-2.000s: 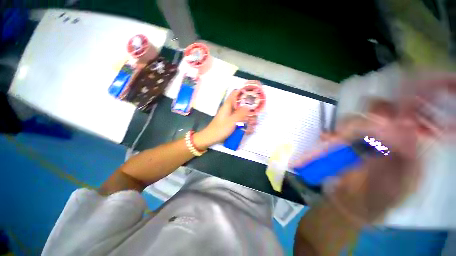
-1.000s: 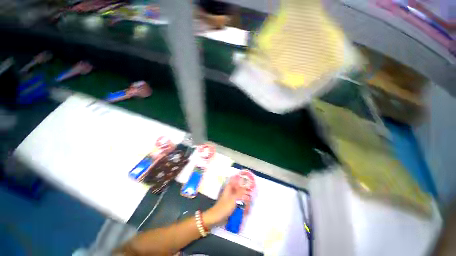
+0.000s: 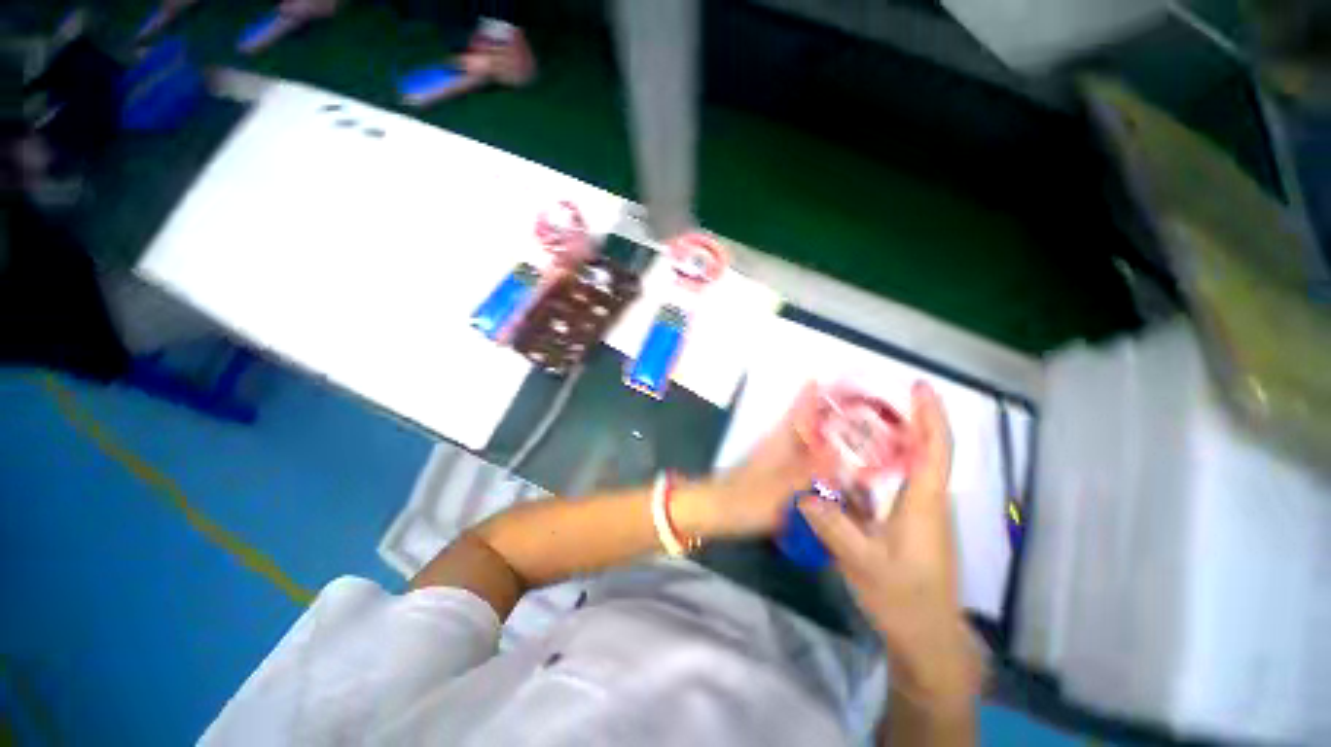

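Note:
A pink handheld fan unit (image 3: 861, 426) with a blue battery block is held between my two hands over the white record sheet (image 3: 981, 511). My left hand (image 3: 766, 474) grips it from the left, by the round head. My right hand (image 3: 902, 540) is around its right side, with the thumb near the blue block. The unit is blurred and partly hidden by the fingers. A second open fan unit (image 3: 657, 350) lies on white paper to the left. A third (image 3: 507, 302) lies further left, against a dark brown patterned case (image 3: 578, 315).
A large white board (image 3: 343, 248) covers the bench's left part. A white stack (image 3: 1124, 511) stands at the right. A grey post (image 3: 660, 132) rises behind the bench. Fan units (image 3: 470, 67) lie on the green conveyor belt (image 3: 876, 219) beyond. A thin cable runs below the case.
The view has shifted down and right. My right hand has come into view and now holds the fan unit together with my left hand. The hanging yellow sheet has left the view.

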